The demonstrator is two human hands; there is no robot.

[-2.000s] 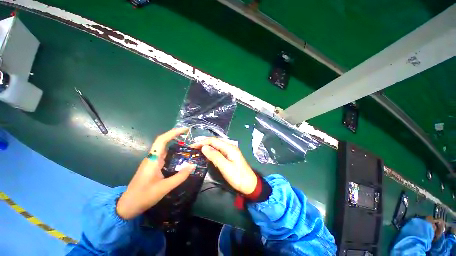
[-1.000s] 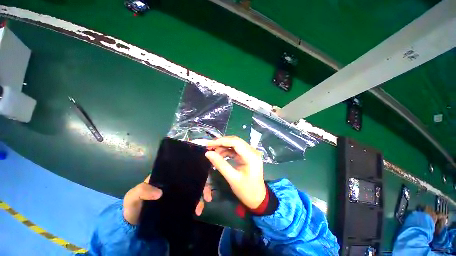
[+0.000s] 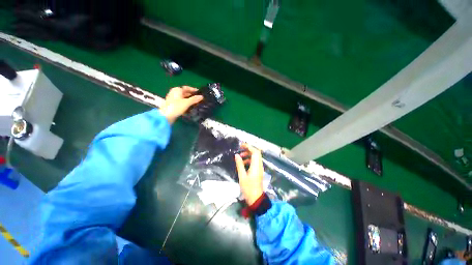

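Observation:
My left hand [image 3: 178, 102] is stretched forward to the white rail and holds a phone [image 3: 209, 100] over the edge of the green conveyor, open side up. My right hand [image 3: 250, 173] is over the left plastic bag [image 3: 204, 155], fingers curled and apart; whether a tiny piece is at its fingertips cannot be told. A red and black band is on the right wrist. A white sheet [image 3: 216, 192] lies below the left bag, left of the right wrist. The right plastic bag [image 3: 295, 178] is partly hidden behind my right hand.
A chipped white rail [image 3: 124, 88] and white post [image 3: 383, 98] border the conveyor, which carries phones [image 3: 299, 119]. A long black tray [image 3: 380, 207] is at right. A white box [image 3: 26, 93] and dispenser bottle [image 3: 39, 140] are far left. A thin cord [image 3: 176, 222] lies near the sheet.
The phone has moved from in front of me, forward to the conveyor, in my left hand, now open side up. My right hand has left the phone for the left bag. The view has shifted.

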